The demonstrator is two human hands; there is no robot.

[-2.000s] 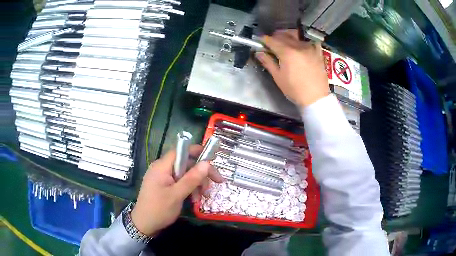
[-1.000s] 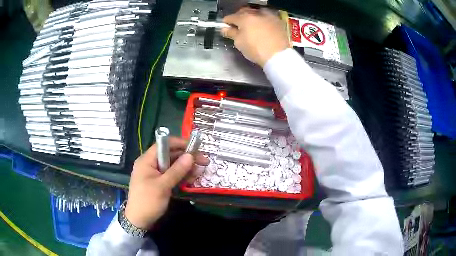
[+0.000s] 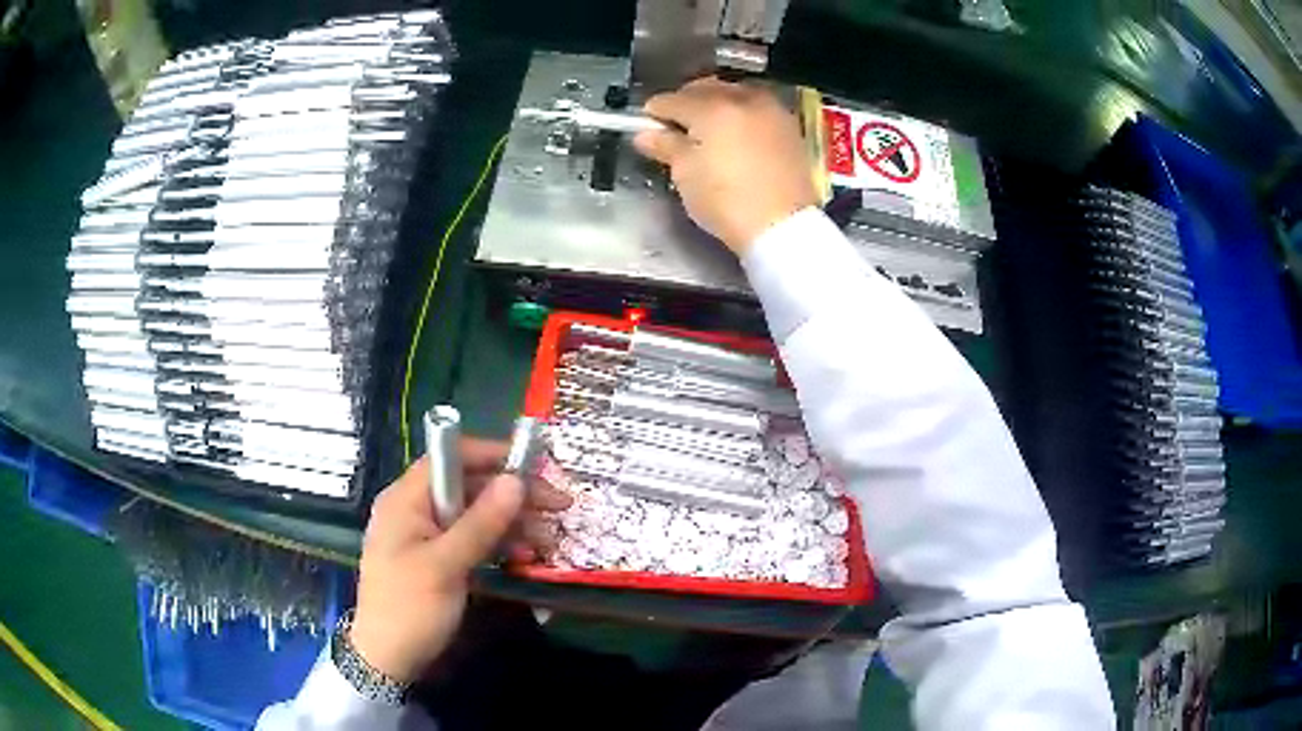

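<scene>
My left hand (image 3: 429, 550) holds two silver tubes upright, one (image 3: 444, 464) in the palm and one (image 3: 524, 446) between thumb and fingers, at the left edge of the red parts bin (image 3: 864, 554). My right hand (image 3: 731, 154) grips the right end of another silver tube (image 3: 600, 120), which lies across the press fixture's metal base (image 3: 550, 214). The fingers hide that end of the tube. Several tubes (image 3: 693, 429) lie on the white caps (image 3: 685, 540) in the bin.
A large stack of tubes (image 3: 271, 286) stands at left, with a yellow-green wire (image 3: 424, 307) beside it. A row of tubes (image 3: 1164, 379) and a blue bin (image 3: 1235, 286) are at right. The press head (image 3: 700, 36) rises behind my right hand. Another blue bin (image 3: 229, 671) is below left.
The view has shifted. My right hand stays at the base with its tube, which lies farther left in its fingers than at first. My left hand keeps its two tubes.
</scene>
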